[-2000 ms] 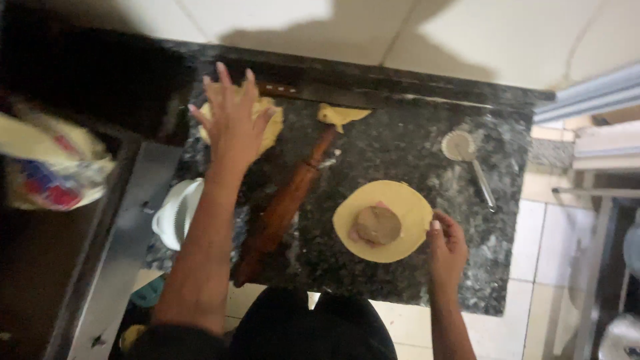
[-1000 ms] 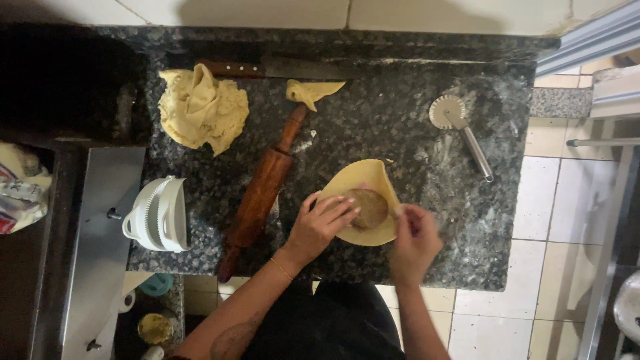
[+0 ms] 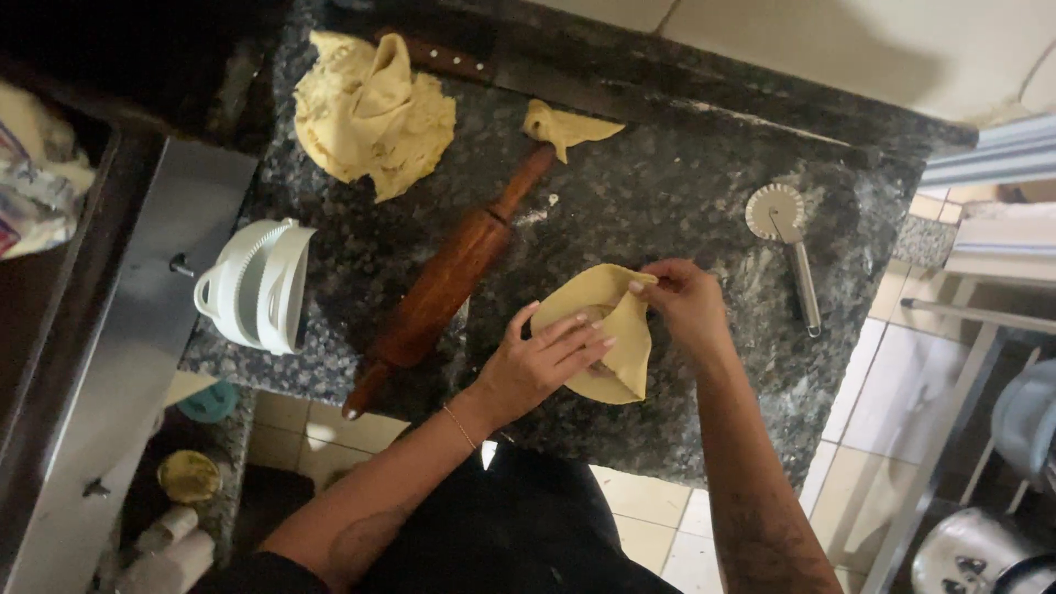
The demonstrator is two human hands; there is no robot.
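Observation:
A round of rolled dough lies on the dark stone counter with its right side folded up over a filling that is mostly hidden. My right hand pinches the dough's upper right edge between thumb and fingers. My left hand rests with its fingers spread over the filling and the dough's middle, pressing or steadying it. To the left, a wooden rolling pin lies slantwise, its upper tip by a dough scrap. A fluted pastry wheel with a metal handle is to the right of the dough.
A heap of dough lies at the counter's upper left, touching or close to a knife's wooden handle. White plastic dough presses stand near the left edge. Wall tiles border the counter's far side; a shelf with a jar is below left.
My left hand has moved from the dough heap to the round. My right hand has lifted the round's right edge and folded it inward over the filling.

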